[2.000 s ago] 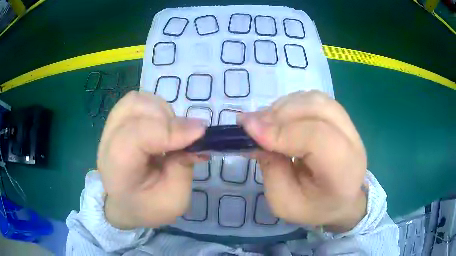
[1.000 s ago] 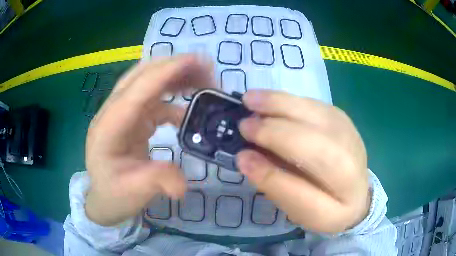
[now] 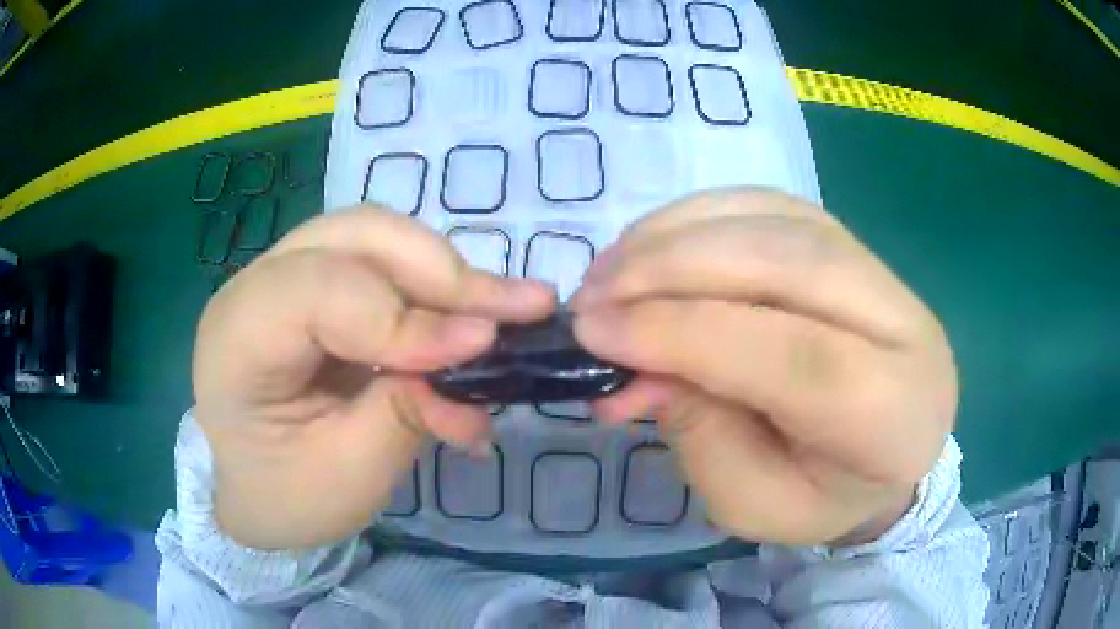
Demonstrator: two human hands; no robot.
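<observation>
A glossy black watch housing is held nearly edge-on in front of me, above the tray. My left hand grips its left end between thumb and fingers. My right hand grips its right end the same way. The face of the housing is hidden. Below lies a large white tray with rows of thin dark frame rings; a few pockets hold none. My hands cover the middle of the tray.
Loose frame rings lie on the green mat left of the tray. A black block stands at far left, with a blue bin below. Yellow tape crosses behind. A grey tray-like item shows at lower right.
The housing was tilted face-visible in my right hand, with my left hand open beside it. Now it is edge-on and both hands hold it. The tray appears slightly higher in view.
</observation>
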